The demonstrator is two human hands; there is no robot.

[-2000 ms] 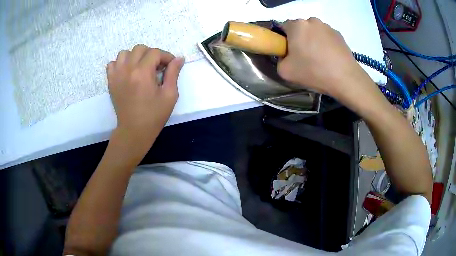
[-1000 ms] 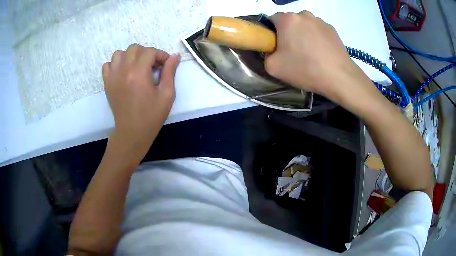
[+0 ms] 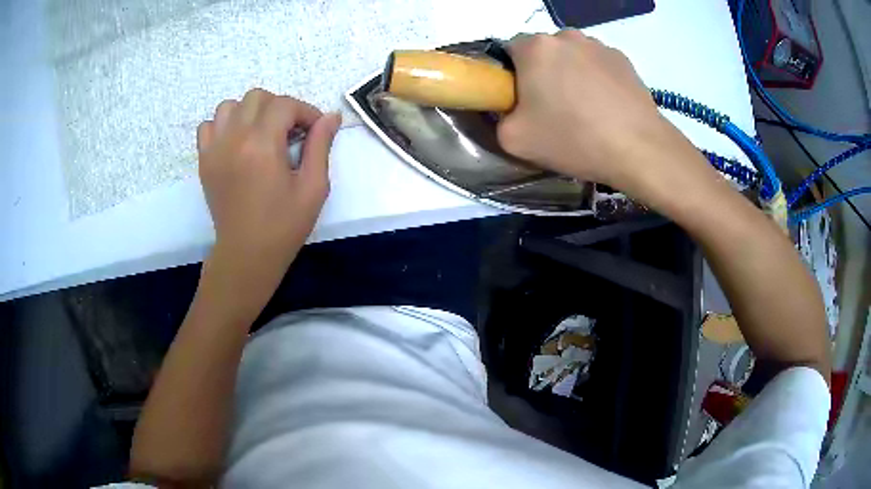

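A beige linen-like fabric panel lies on the white table cover, its near edge along the table's front. My left hand is at this near edge, thumb and forefinger pinching the folded edge just left of the iron tip; the pinched part is mostly hidden by the fingers. My right hand is closed around the yellow-brown wooden handle of the steam iron. The iron's metal body points left, its tip on the fabric edge and its heel by the table's front edge.
A black rest pad lies at the table's far edge. Blue hoses and coiled guards run right from behind the iron. A red and black box is at the upper right. A dark bin with scraps is below the table.
The iron in my right hand has moved left, close to my left fingers. My left hand has stayed almost in place. The view has shifted slightly, showing more of the black pad.
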